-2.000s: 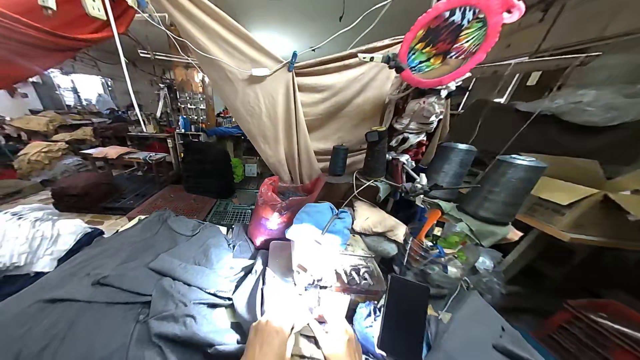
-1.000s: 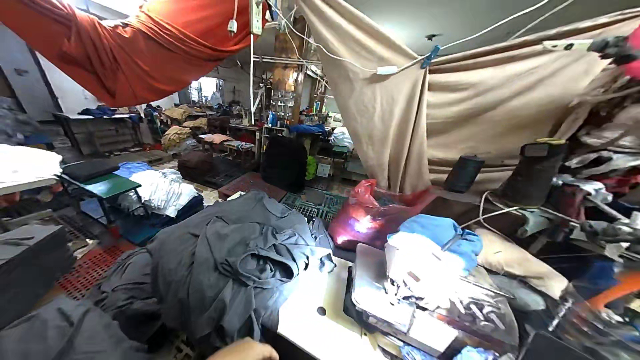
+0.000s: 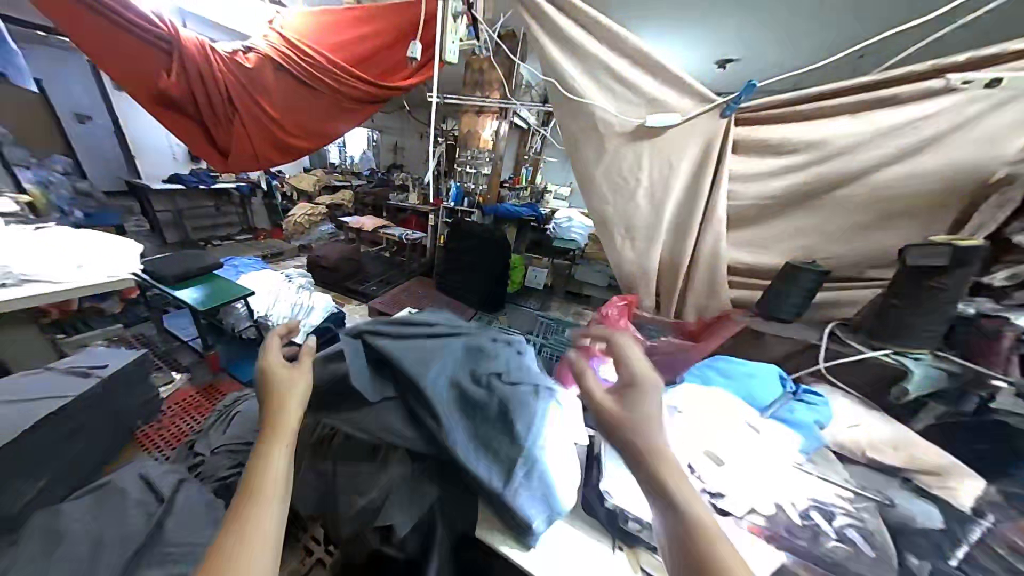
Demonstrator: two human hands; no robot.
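Observation:
Raised at centre left, my left hand (image 3: 286,374) has its finger and thumb curled close together; a small pale bit shows at their tips, and whether it is held cannot be made out. A dark grey garment (image 3: 472,400) lies bunched between my hands, its right part brightly lit, over more dark cloth. My right hand (image 3: 622,384) is blurred, its fingers apart and nothing visible in them, just right of the garment. Behind that hand is a red plastic bag (image 3: 616,316). Blue cloth (image 3: 740,384) and a strongly lit white pile lie to its right.
Dark thread cones (image 3: 792,292) stand at the right, with a white cable beside them. Beige cloth (image 3: 640,160) and red cloth (image 3: 320,80) hang overhead. At the left are a green-topped small table (image 3: 206,290), white garments (image 3: 286,298) and a red perforated crate (image 3: 180,420).
The view has swung left since the first frame. Both my hands are now raised and apart; one second ago only part of one hand showed at the bottom edge. The grey garment has changed shape.

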